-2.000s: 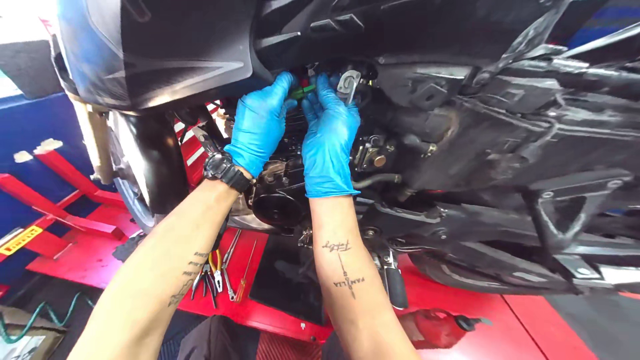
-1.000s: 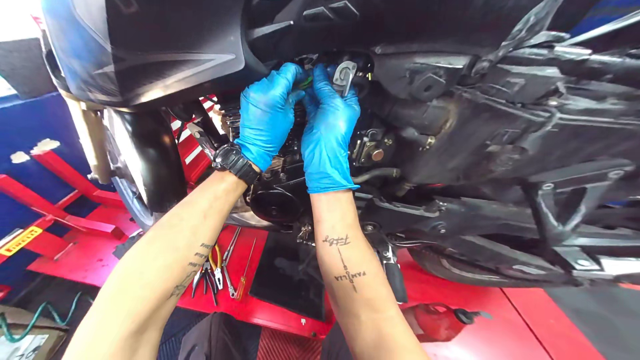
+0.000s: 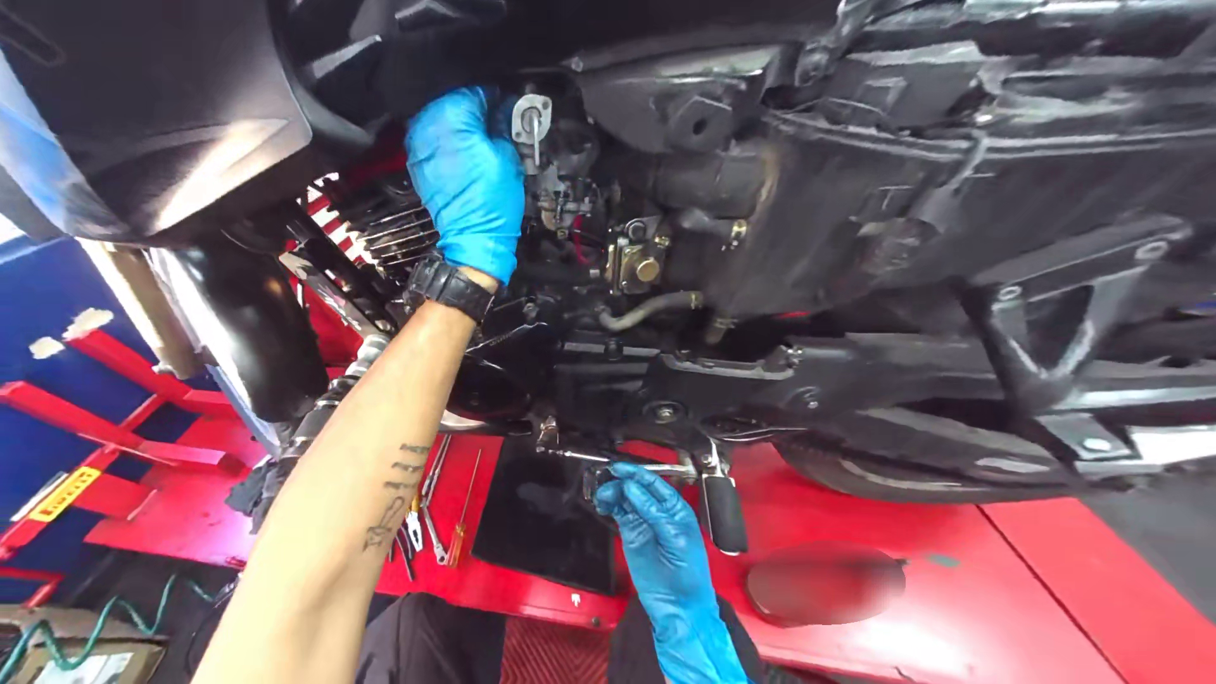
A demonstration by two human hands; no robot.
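Observation:
My left hand (image 3: 465,185), in a blue glove, reaches up into the motorcycle beside a grey metal flange part (image 3: 531,120); its fingertips are hidden behind the hand, so what it touches cannot be told. Below, my right hand (image 3: 646,503), also gloved in blue, has its thumb and fingers pinched on a small dark part (image 3: 597,483). That part is over the edge of a black mat (image 3: 541,532), left of the footpeg (image 3: 724,513). The engine's carburetor area (image 3: 565,204) and a brass-coloured fitting (image 3: 646,270) lie right of my left hand.
Pliers (image 3: 414,528), a wrench (image 3: 436,541) and a screwdriver (image 3: 460,541) lie on the red lift platform (image 3: 532,594). The front fork and wheel area stands at left, with red steel supports (image 3: 142,442). A teal coiled hose (image 3: 123,608) is at lower left.
My right hand has moved down from beside my left hand, near the flange, to over the black mat. My left hand stays up inside the motorcycle.

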